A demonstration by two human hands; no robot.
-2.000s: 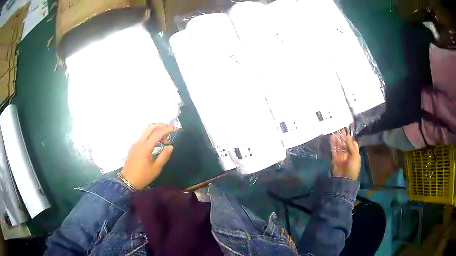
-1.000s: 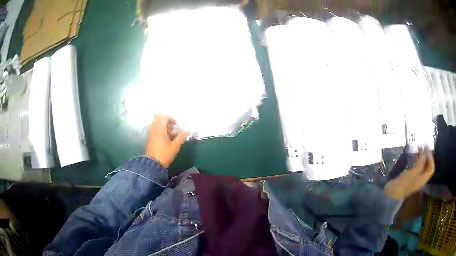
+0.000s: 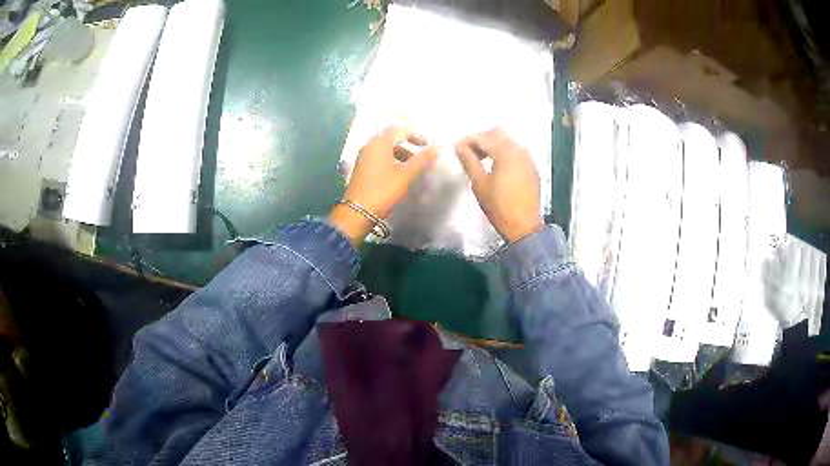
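Observation:
The stack of poly bags lies flat and glaring in mid bench. My left hand and my right hand are both over the stack, a short gap apart, each with thumb and fingertips pinched together. Transparent film seems to lie between and below them, but glare hides its edges, so I cannot tell whether a bag is lifted off the stack. Two unbagged units lie side by side at the left. The bagged units lie in a row at the right, with crinkled film at their near ends.
The green bench shows between the unbagged units and the stack. A pale greyish panel with clutter lies at the far left. Cardboard stands behind at the right. A dark rounded shape is at the lower left.
My view has turned left. My right hand has left the near end of the bagged row and come over the bag stack beside my left hand, which has moved further in over the stack.

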